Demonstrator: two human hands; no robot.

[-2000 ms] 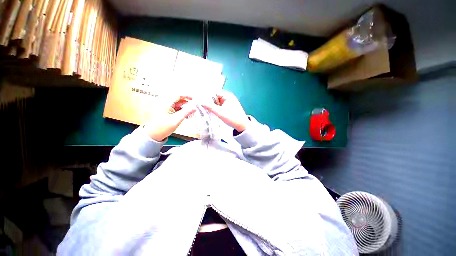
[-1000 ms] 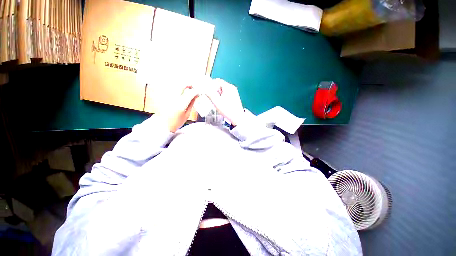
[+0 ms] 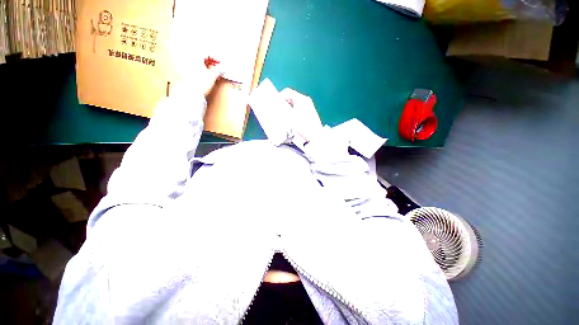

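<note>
A flat tan carton [image 3: 127, 70] with dark print and a logo lies on the green table; its right part glares white, and the edges of cartons beneath show on its right. My left hand [image 3: 206, 76] is over the carton's right part, partly washed out by glare. Something thin and pale with small marks shows at its fingers; whether it is held or lies on the carton cannot be told. My right hand [image 3: 298, 117] holds the white label strip [image 3: 270, 113] beside the carton. A white strip end [image 3: 362, 138] also shows over my right forearm.
A red tape dispenser [image 3: 418, 115] stands at the table's right edge. An open carton [image 3: 501, 39] with a yellow roll [image 3: 470, 9] and a folded white band [image 3: 406, 5] are at the top right. Tall carton stack [image 3: 38, 28] is at upper left. A fan [image 3: 444, 242] is at lower right.
My hands were together at the strip; they are now apart. My left hand has moved up and left over the carton, while my right hand keeps the strip. The view has shifted, so the table sits higher.
</note>
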